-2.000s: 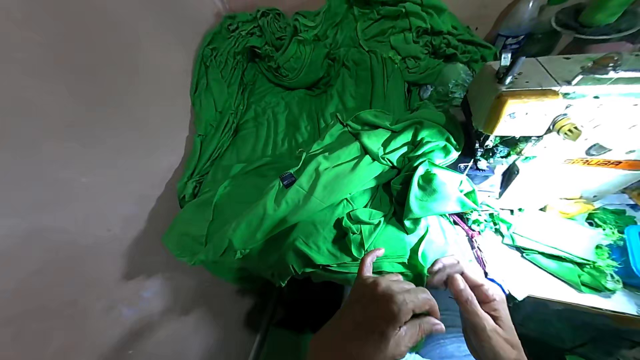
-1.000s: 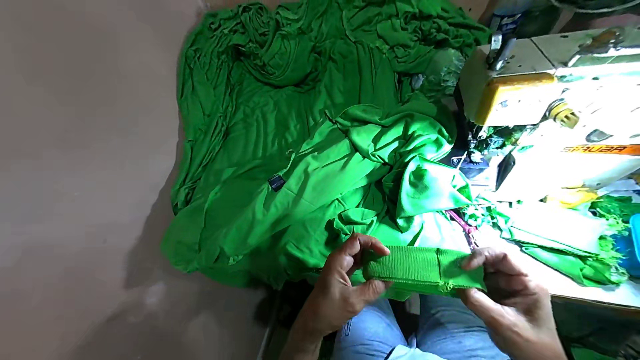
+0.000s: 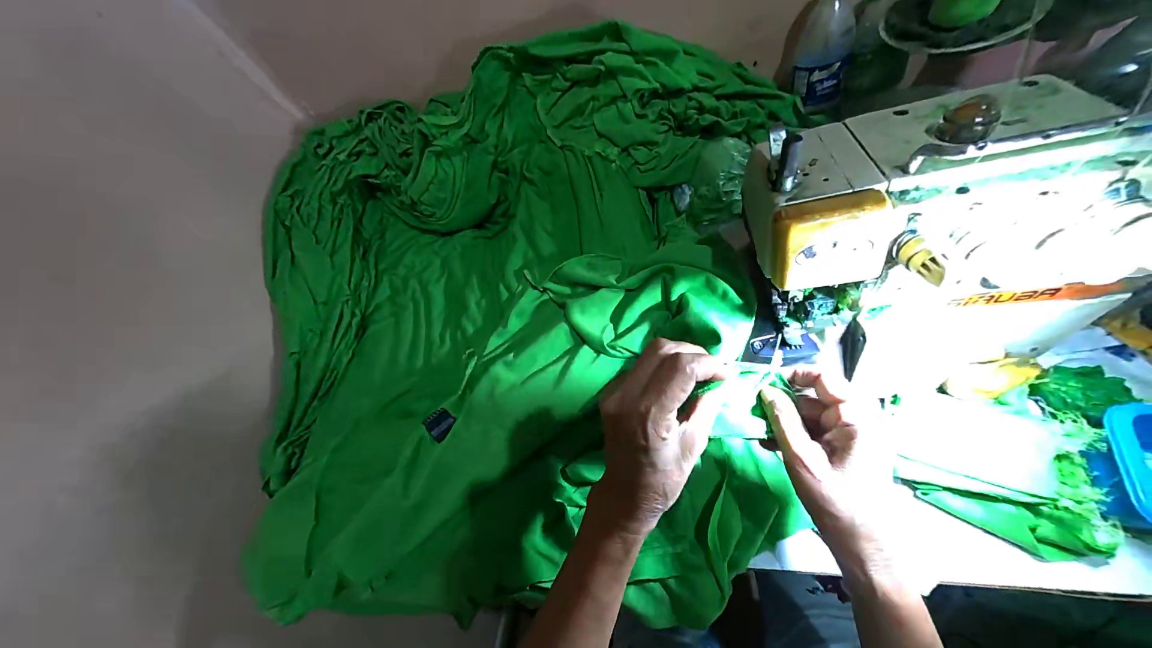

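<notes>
My left hand (image 3: pixel 655 423) and my right hand (image 3: pixel 814 432) hold a short green ribbed fabric band (image 3: pixel 742 405) between them, just in front of the needle and presser foot (image 3: pixel 785 333) of a white sewing machine (image 3: pixel 972 198). Strong lamp light washes out part of the band. Each hand pinches one end between thumb and fingers. Behind and left of my left hand lies a large heap of green knit fabric (image 3: pixel 504 270), with a small dark label (image 3: pixel 439 424) on it. Whether the band touches the presser foot cannot be told.
Folded green pieces (image 3: pixel 1008 504) and loose thread scraps (image 3: pixel 1075 468) lie right of my right hand, beside a blue plastic container (image 3: pixel 1132 450). A plastic bottle (image 3: pixel 821 63) stands behind the machine head. The white table's front edge (image 3: pixel 1035 589) runs below; a bare wall (image 3: pixel 135 270) is at left.
Both hands have moved up and away from above the lap to the needle area, with the green band between them. Two seconds ago the band was not plainly visible in the hands.
</notes>
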